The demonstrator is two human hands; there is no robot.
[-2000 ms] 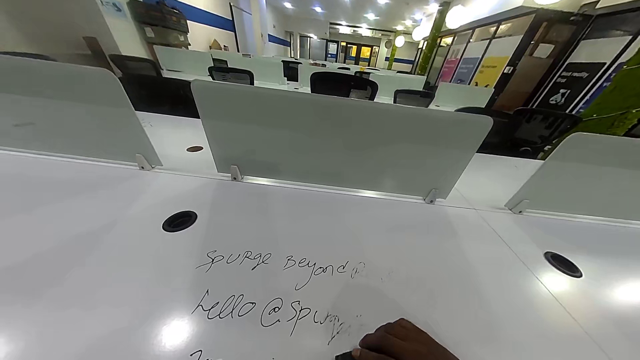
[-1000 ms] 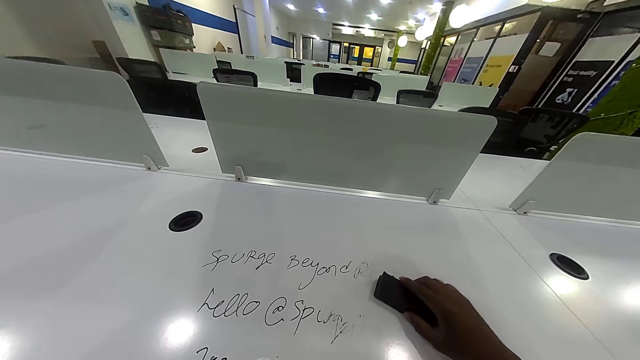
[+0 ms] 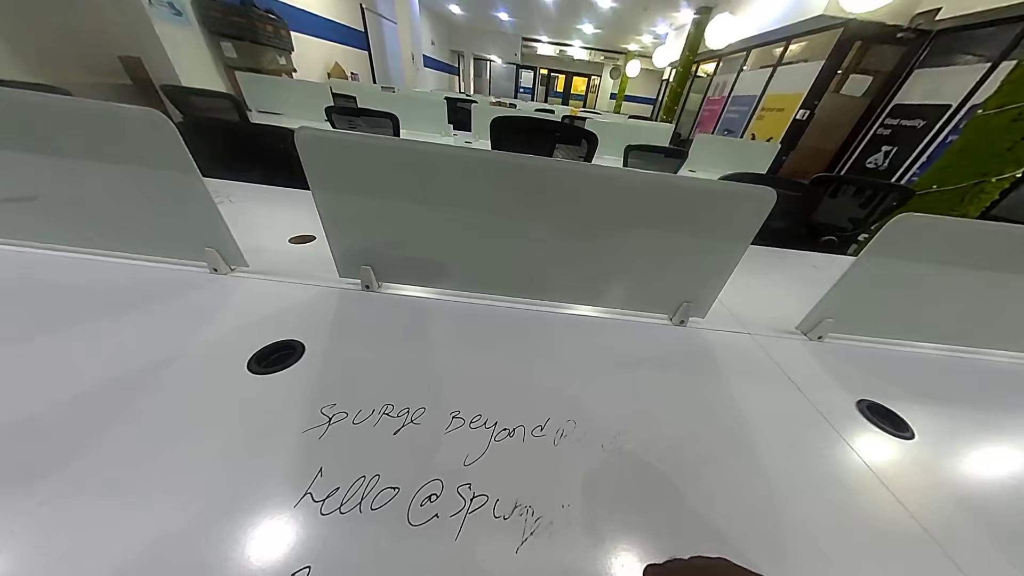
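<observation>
Only the top of my right hand [image 3: 704, 566] shows, at the bottom edge right of centre; its fingers and whatever it holds are cut off below the frame. Black handwriting [image 3: 432, 504] runs in two lines across the glossy white desk [image 3: 160, 400], up and to the left of that hand. The right ends of both lines are faint and smudged. Part of another stroke shows at the bottom edge. My left hand is out of view.
A frosted desk divider [image 3: 520, 224] stands on clamps along the desk's far edge, with others to either side. Black cable grommets [image 3: 276, 357] sit in the desktop, left and right. Beyond are mesh office chairs [image 3: 544, 138] and more desks.
A second ago my right hand held a black eraser-like block on the desk, right of the writing; the hand has since moved down, mostly out of frame.
</observation>
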